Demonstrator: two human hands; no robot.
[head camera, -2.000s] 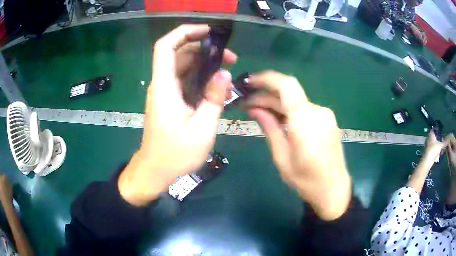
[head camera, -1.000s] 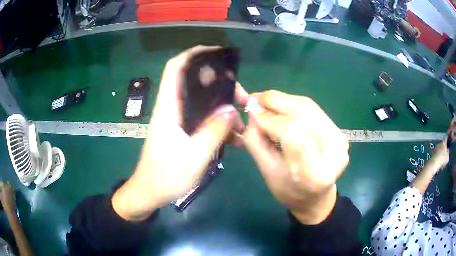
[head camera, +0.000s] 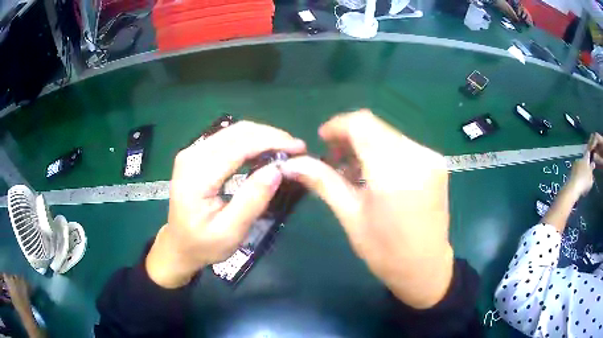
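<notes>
My left hand (head camera: 215, 204) is curled around a dark phone housing, its thumb and fingertips meeting at a small pale, shiny spot on it. A white keypad area (head camera: 235, 184) shows between its fingers. My right hand (head camera: 397, 211) is to the right, its thumb tip touching near my left fingertips and its index finger raised. Dark parts show between the hands, blurred; whether my right hand grips them is unclear. Another black phone (head camera: 233, 266) lies below on the green worktop, its white keypad towards me, its upper end partly hidden by the hands.
More phones lie on the green belt at left (head camera: 133, 153) and right (head camera: 479, 126), one partly behind my left hand. A yellow-edged phone (head camera: 477, 82) lies farther right. A white fan (head camera: 40, 228) stands at left. Red trays (head camera: 211, 23) are beyond. A neighbour's dotted sleeve (head camera: 545, 277) is at right.
The phone housing, upright in my left hand before, is now lower and mostly covered by my fingers. My right index finger has lifted from its thumb. Another phone shows behind my left hand.
</notes>
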